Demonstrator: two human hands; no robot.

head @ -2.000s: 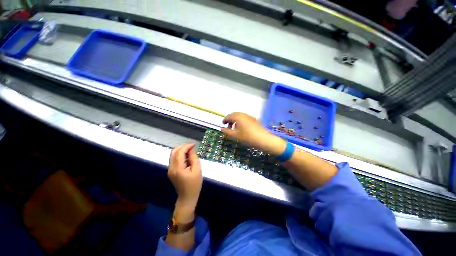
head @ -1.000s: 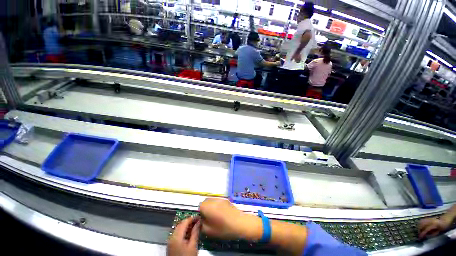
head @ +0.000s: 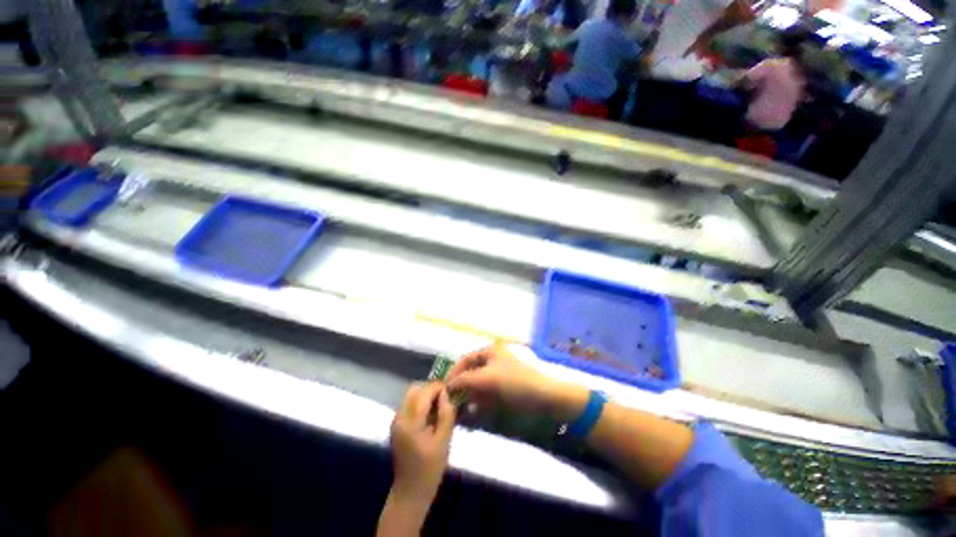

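Note:
My left hand [head: 421, 438] and my right hand [head: 505, 384] meet over the left end of a green circuit board panel [head: 441, 367] in the rail channel. The fingertips are pinched close together. The view is blurred, and I cannot tell whether a small part is between them. My right wrist has a blue band [head: 588, 413]. A blue parts tray [head: 607, 327] behind my right hand holds small copper-red parts along its near edge. My right hand and forearm hide much of the panel.
Another blue tray [head: 252, 240] and a smaller one [head: 77, 196] sit on the shelf at the left. More panel [head: 839, 474] lies at the right, with part of another person's hand [head: 946, 491] at the edge. A metal post [head: 878, 189] stands at the right. People are beyond the line.
The view has tilted up and then partly back down. My hands, apart two seconds ago, are now together at the panel's left end. Another person's hand has come in at the right.

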